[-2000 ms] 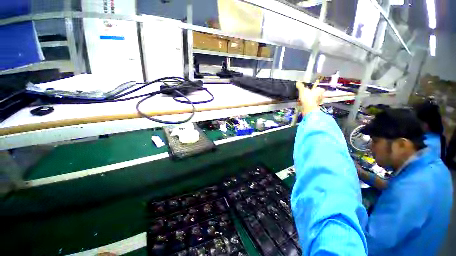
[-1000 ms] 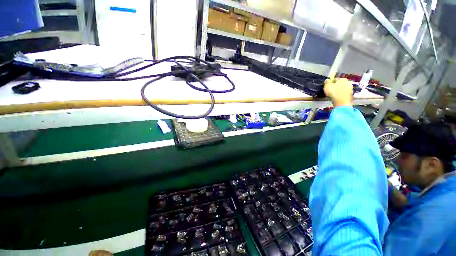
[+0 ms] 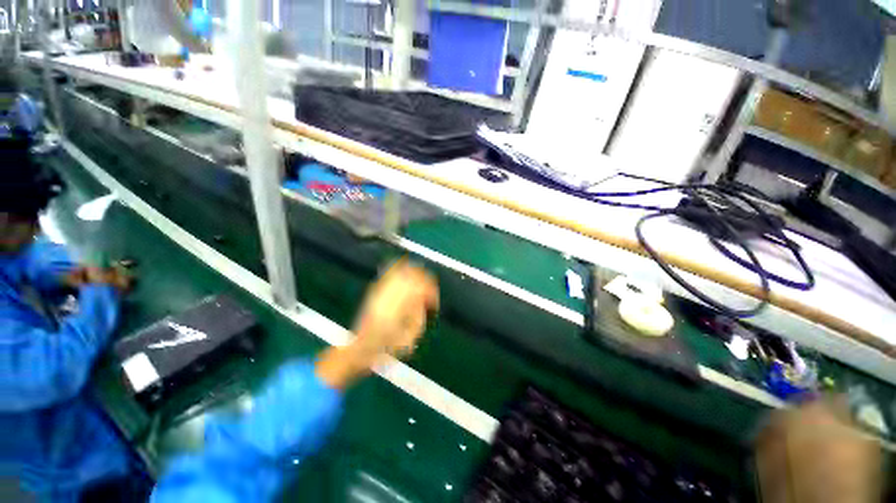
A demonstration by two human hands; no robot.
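My left hand is blurred and raised over the near edge of the dark green belt, left of the trays. Its fingers look curled, but I cannot tell if it holds anything. My right hand is a strong blur at the lower right, beside the tray. A black blister tray with small pieces in its pockets lies at the bottom, cut off by the frame edge.
A black box with a white label sits at left. A person in a blue smock works beyond it. A cream roll lies on a dark pad. A white shelf holds stacked black trays and black cables; a metal post stands left.
The view has swung left. My left hand has come fully into view over the belt. My right hand has left the shelf at the right and is now low, near the tray.
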